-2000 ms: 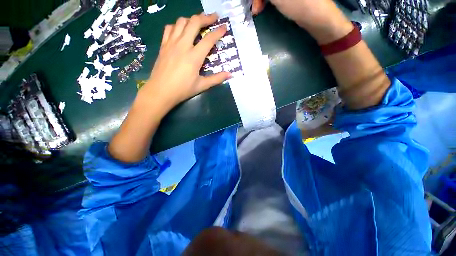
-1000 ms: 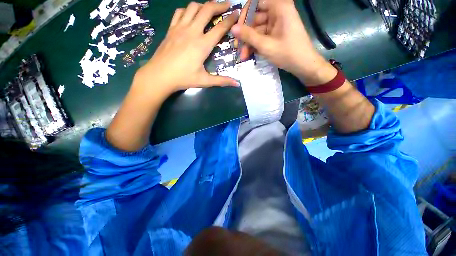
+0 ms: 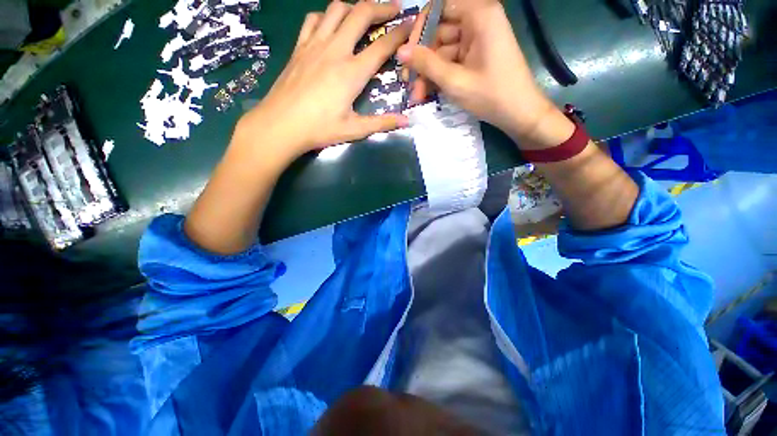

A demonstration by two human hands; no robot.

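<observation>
A black-and-white part panel [image 3: 388, 92] lies at the top centre of the bench, partly hidden by my hands. My left hand [image 3: 328, 89] lies over its left side, fingers spread, thumb at its lower edge. My right hand [image 3: 477, 72] holds a thin greyish tweezers-like tool [image 3: 428, 30] like a pencil, its tip down at the panel's right side. The white strip [image 3: 451, 162] runs from under the panel and my right hand down over the bench edge.
Loose white and dark parts [image 3: 204, 38] lie at upper left. Phone-body-like assemblies [image 3: 68, 174] lie far left. Stacked panels [image 3: 714, 43] lie at upper right, with a black curved strip [image 3: 549, 43] nearer. An open box of scraps [image 3: 532, 192] sits below the bench edge.
My right hand has come down and left from the top edge onto the panel, and the tool now shows in it. My left hand has shifted slightly and stays on the panel.
</observation>
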